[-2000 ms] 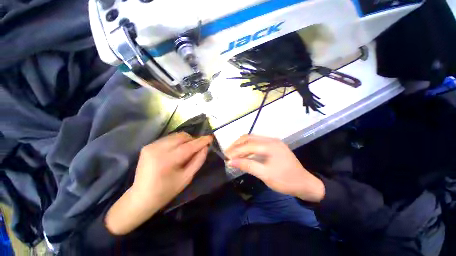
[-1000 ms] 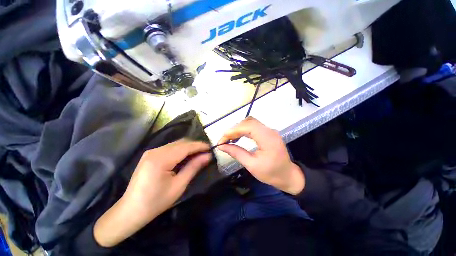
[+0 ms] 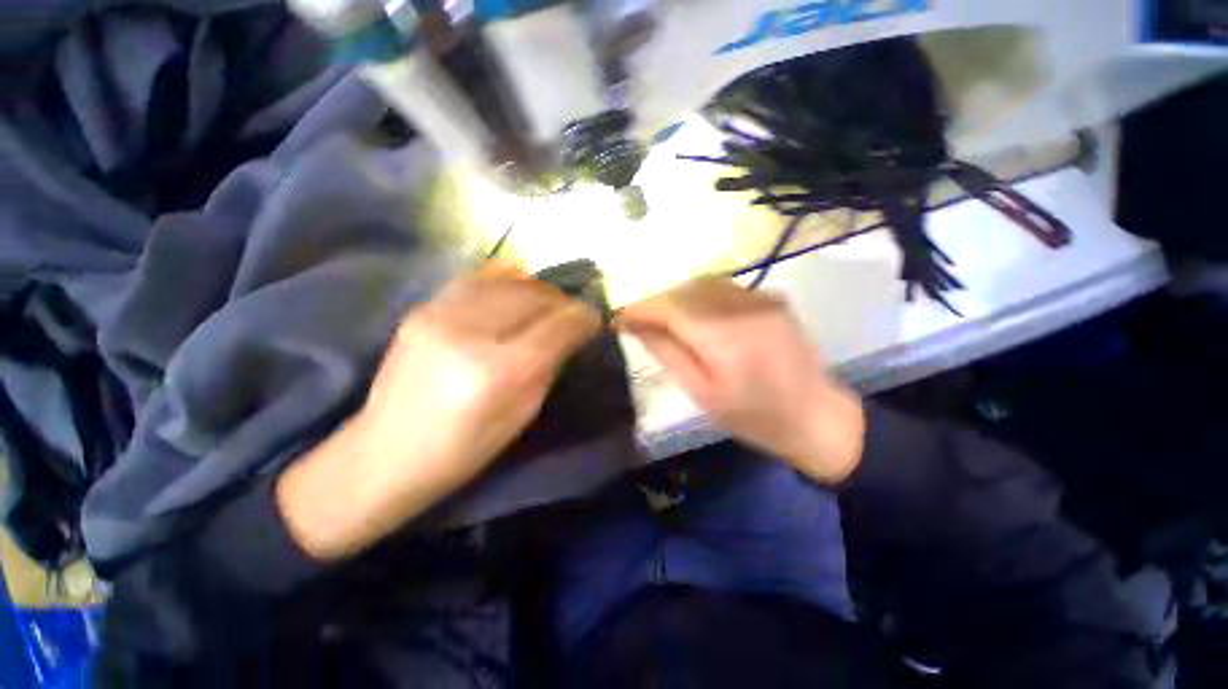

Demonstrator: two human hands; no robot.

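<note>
The dark grey garment (image 3: 256, 310) lies heaped left of the machine and runs under my hands over the table's front edge. My left hand (image 3: 465, 384) is closed on the garment's dark edge just in front of the needle area. My right hand (image 3: 754, 370) has its fingertips together at the same edge, almost touching my left fingertips. Both hands are blurred, and whether a thin strip is between the right fingertips cannot be told. The presser foot area (image 3: 613, 182) of the white sewing machine (image 3: 1077, 81) is in bright glare behind my hands.
A bundle of black strips (image 3: 848, 135) lies under the machine arm. A dark reddish slotted tool (image 3: 1026, 215) lies to its right. The white table's front edge (image 3: 997, 316) runs to the right. Something blue (image 3: 54, 646) shows at the lower left.
Both hands have moved up with the garment edge, closer to the needle area. The thin dark strip seen between the fingertips a second ago is no longer distinct. The view has shifted.
</note>
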